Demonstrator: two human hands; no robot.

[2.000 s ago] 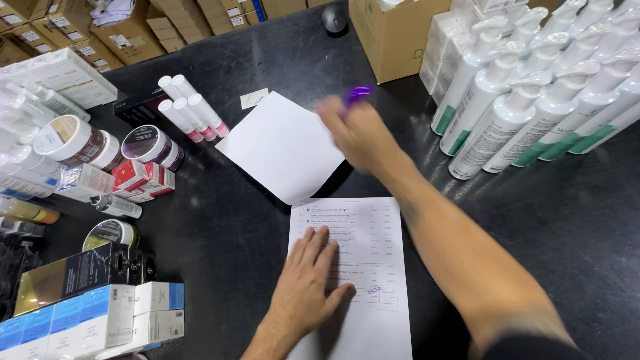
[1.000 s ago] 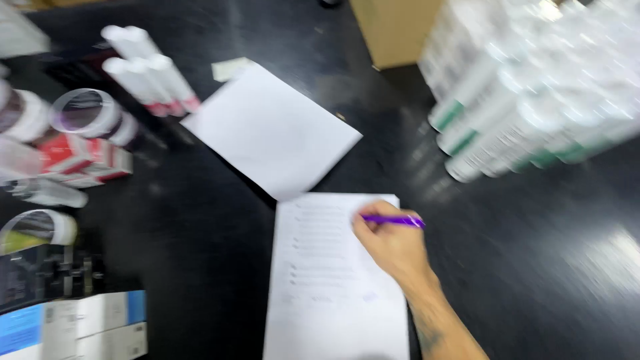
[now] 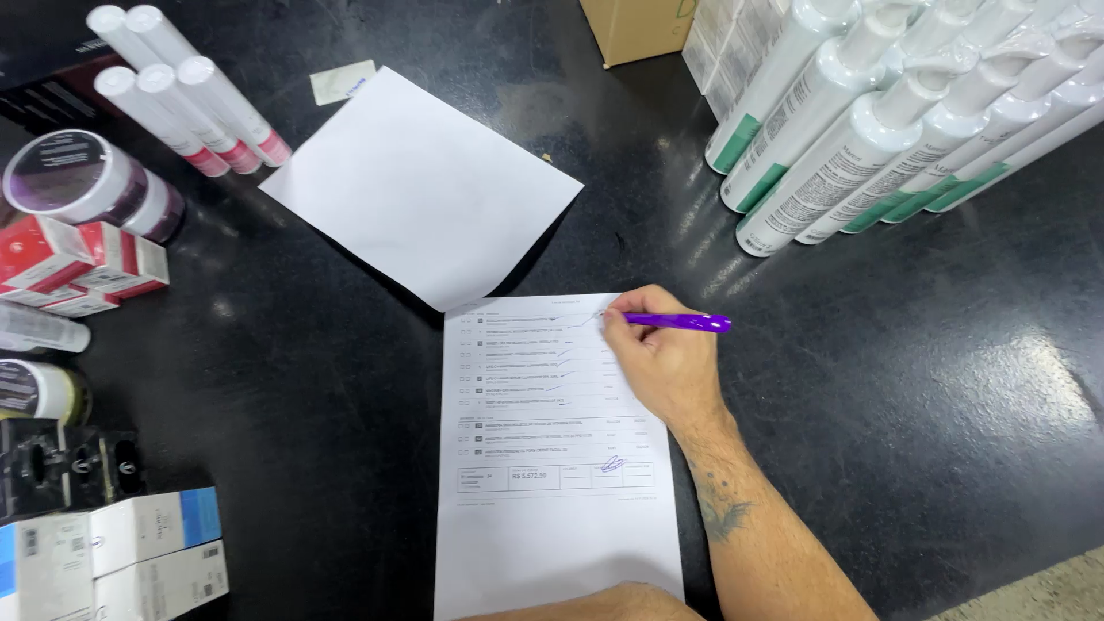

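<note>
My right hand (image 3: 662,355) holds a purple pen (image 3: 681,323), its tip at the upper right part of a printed paper sheet (image 3: 552,543). Pen ticks run down the printed list, and a scribble stands in a box lower on the sheet. Above it a blank page (image 3: 423,181), joined or touching at its lower corner, lies turned at an angle. At the bottom edge part of my other arm or hand (image 3: 604,604) crosses the sheet; its fingers are not visible.
White pump bottles (image 3: 828,172) with green bands stand at upper right beside a cardboard box (image 3: 638,30). White tubes with pink ends (image 3: 203,121), lidded jars (image 3: 86,181), red and white boxes (image 3: 82,259) and blue and white boxes (image 3: 155,552) line the left of the black table (image 3: 862,345).
My right hand has come down from above the blank page to the printed sheet, with the pen. My left hand, flat on the sheet two seconds ago, has moved off its middle. The view has shifted closer.
</note>
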